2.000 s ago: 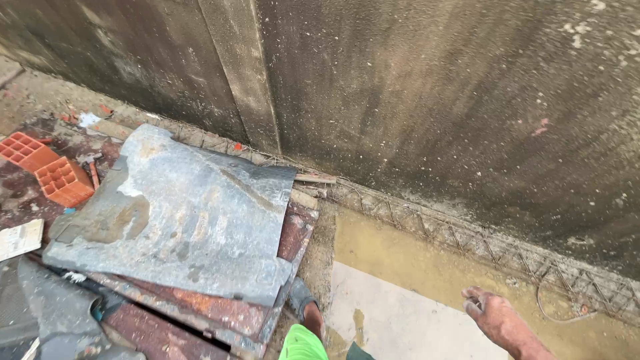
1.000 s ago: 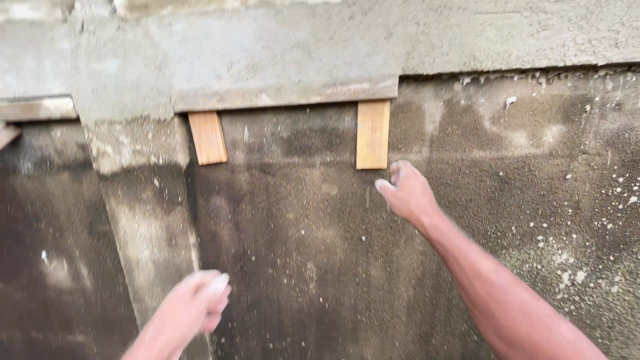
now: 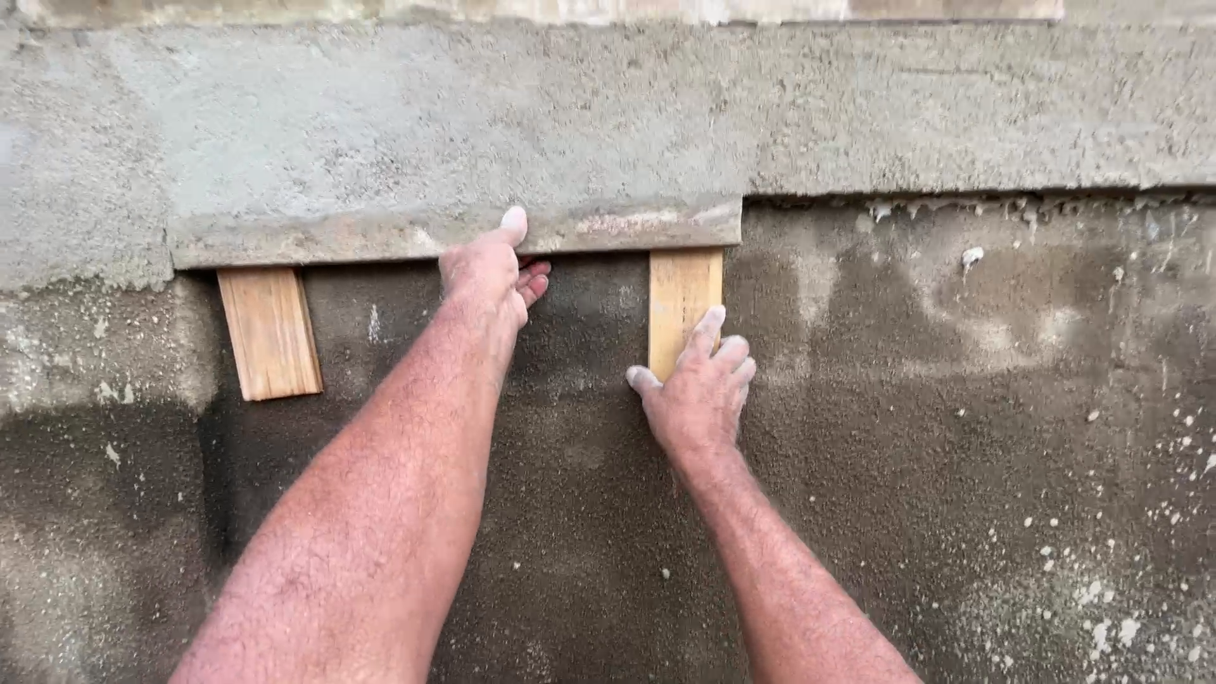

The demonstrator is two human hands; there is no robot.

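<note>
A long wooden board [image 3: 361, 239] lies along the lower edge of a band of grey mortar. My left hand [image 3: 494, 266] is at the board's middle, thumb on its front face and fingers curled under its bottom edge. Below the board's right end, a short upright wood piece [image 3: 670, 299] stands against the wall, and my right hand [image 3: 701, 389] has its fingers on the lower part of that piece. A second short wood piece [image 3: 271, 334] hangs slightly tilted under the board's left end, touched by neither hand.
The rough grey mortar band [image 3: 912, 114] runs across the top, with a ragged lower edge right of the board. Beneath it is a dark, stained wall [image 3: 950, 456] with pale splatters. At the left a pillar [image 3: 95, 351] stands out from the wall.
The view has swung up from the ground to the wall. My left hand has risen to the board, and my right hand has come onto the right wood piece.
</note>
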